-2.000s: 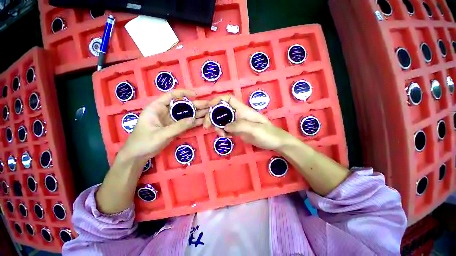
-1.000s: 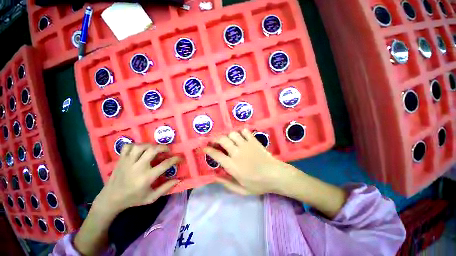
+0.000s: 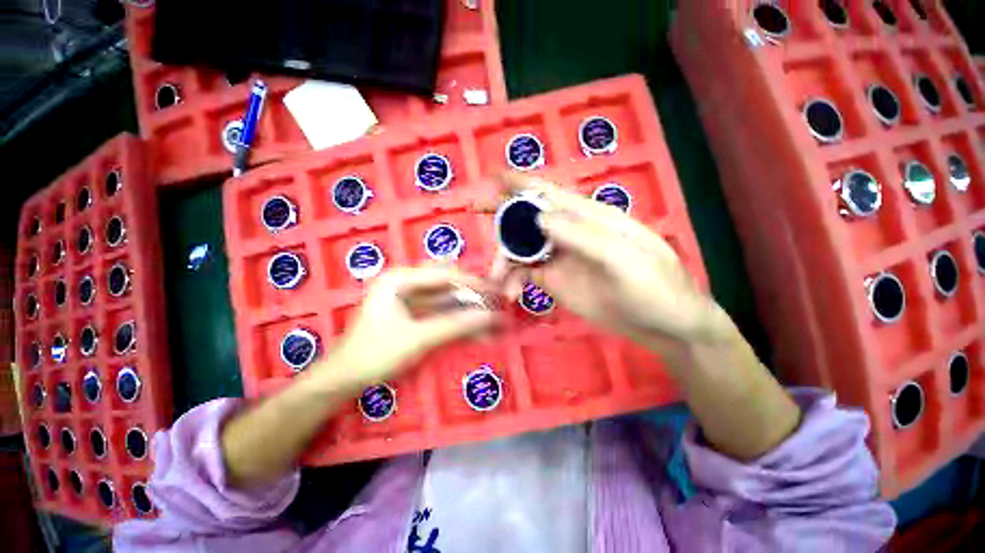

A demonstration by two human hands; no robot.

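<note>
A coral-red working tray lies tilted in front of me, with round smartwatch units in its pockets; many show purple-blue patterns. My right hand grips a smartwatch unit with a black face and silver rim, above the tray's middle right. My left hand, blurred, is closed at the fingertips around a silvery-rimmed unit, mostly hidden and seen nearly edge-on. Pockets at the lower right, near my right forearm, show bare foam. Hands and forearms hide some other pockets.
Stacked coral-red trays with mostly dark watches stand at right. Another filled tray is at left. A rear tray lies partly under a black tray, with a blue-white pen and white slip nearby. A small shiny scrap lies left.
My hands have risen from the tray's near edge to above its middle, now with units held. The tray appears lower in view, and lower-right pockets that held watches show bare foam.
</note>
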